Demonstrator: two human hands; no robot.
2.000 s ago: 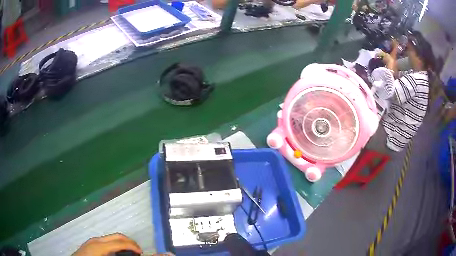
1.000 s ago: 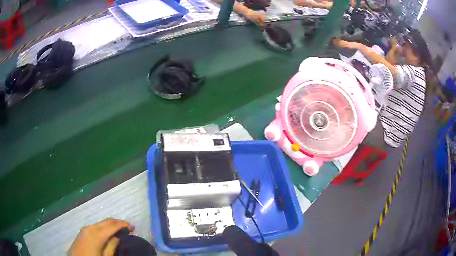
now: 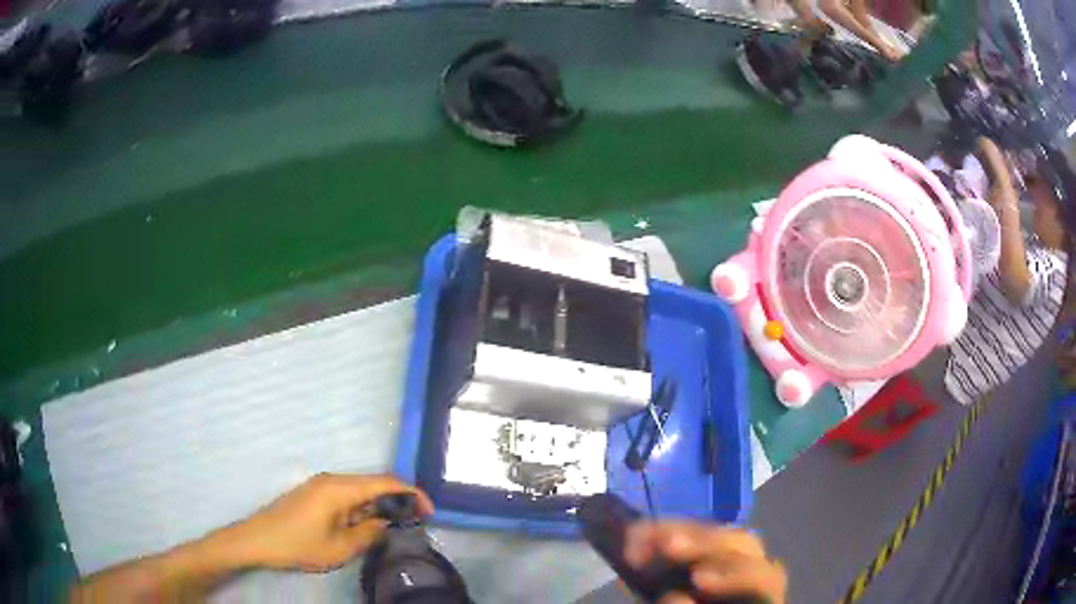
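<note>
My left hand pinches a small dark headband end above a black ear cup at the bottom edge. My right hand grips a thick black rod-shaped tool, likely an electric screwdriver, whose end lies near the front rim of the blue tray. The silver-and-black feeder box stands in the blue tray, with a bright metal plate on its near side. Screws are too small to tell.
White foam sheet lies left of the tray. Dark tweezers or pliers lie in the tray. A pink fan stands at the right. Black headphones lie on the green belt. A person in a striped top sits at the far right.
The view has shifted, so the tray and fan sit higher and further right. My right hand has come into view with the black tool. More of my left hand and the ear cup shows.
</note>
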